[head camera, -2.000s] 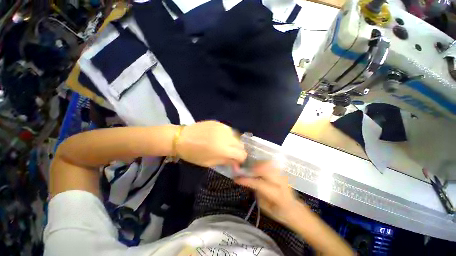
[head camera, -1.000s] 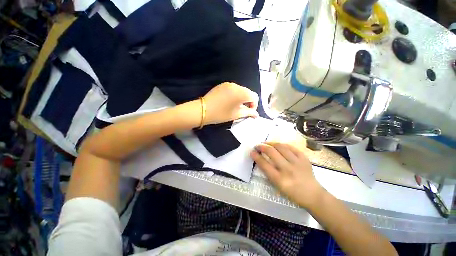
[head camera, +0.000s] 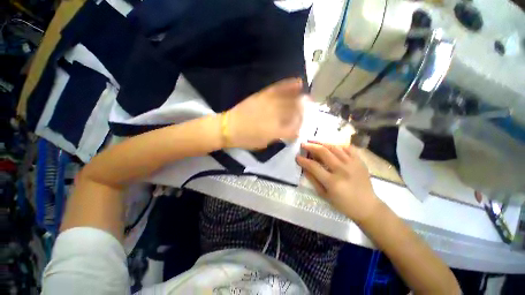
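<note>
A navy garment panel (head camera: 230, 52) with pale sections lies left of the sewing machine (head camera: 380, 63). My left hand (head camera: 267, 115), blurred and with a yellow bracelet at its wrist, is over the cloth just left of the needle area; whether its fingers pinch the cloth is unclear. My right hand (head camera: 337, 176) lies palm down, fingertips at the right edge of a pale panel (head camera: 276, 167), below the presser foot (head camera: 346, 122). A narrow navy strip (head camera: 216, 173) curves along the pale panel's near edge. The needle itself is too blurred to see.
Navy and white cut pieces (head camera: 414, 164) lie right of the needle. Thread snips (head camera: 498, 222) lie at the table's right. A ruler strip (head camera: 259, 193) runs along the front edge. A navy pocket-like piece (head camera: 78, 106) lies at the left, beside brown cardboard (head camera: 40, 55). Blue latticework shows below.
Both hands have moved from the near table edge onto the cloth by the needle. The panel has shifted, and its pale part now lies flat there. Since one second ago, my left hand has moved slightly.
</note>
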